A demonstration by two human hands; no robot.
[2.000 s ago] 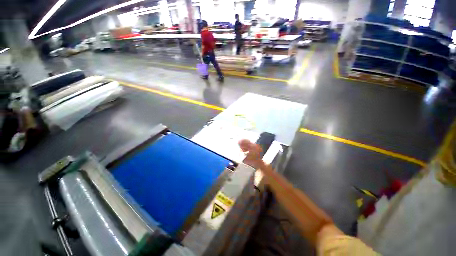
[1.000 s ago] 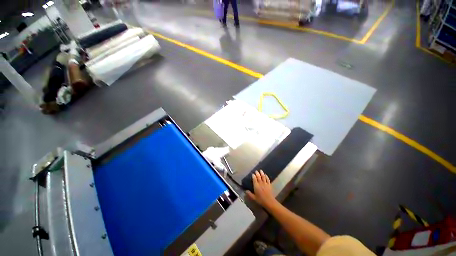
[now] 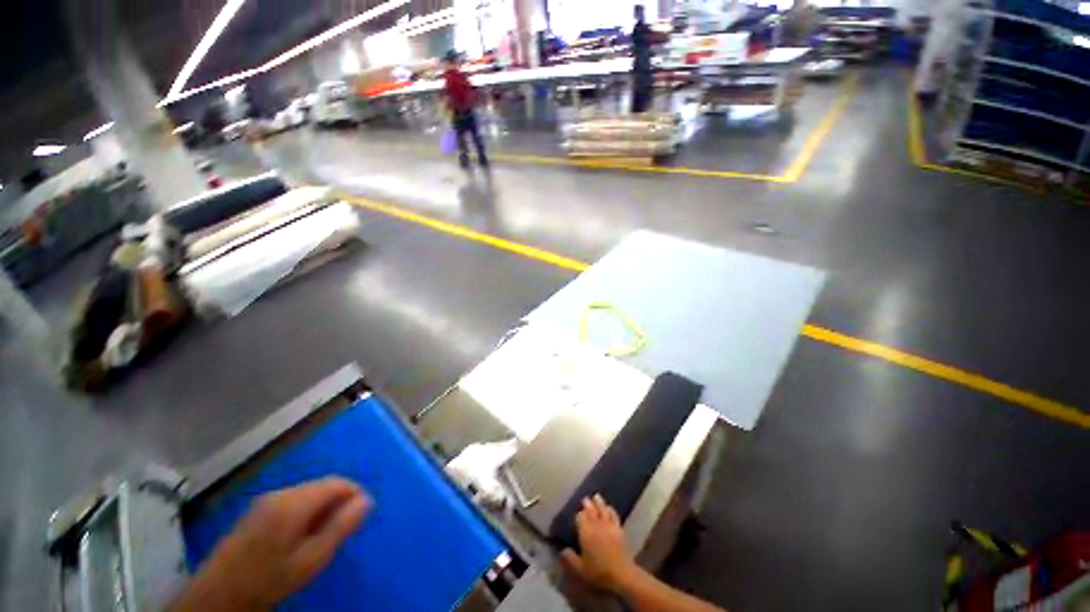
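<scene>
The stack of dark cut pieces [image 3: 640, 445] lies lengthwise on the side table, right of the machine. My right hand [image 3: 601, 548] rests on its near end, with the fingers somewhat spread and no lifted piece visible. My left hand [image 3: 293, 526] is over the blue feed belt [image 3: 380, 472], blurred, with the fingers bent. No piece shows in it, but its palm side is hidden. No fabric piece is visible on the exposed part of the belt.
A pale board [image 3: 729, 305] carries a yellow-green band [image 3: 613, 349]. A white sheet [image 3: 514, 380] and a crumpled white item [image 3: 481, 466] lie left of the stack. The machine's metal frame [image 3: 281, 427] borders the belt. Fabric rolls [image 3: 269, 245] and a person [image 3: 461, 108] are farther back.
My left hand has come into view over the belt. My right hand reached back to the stack's near end and stays there. The view has tilted up since one second ago.
</scene>
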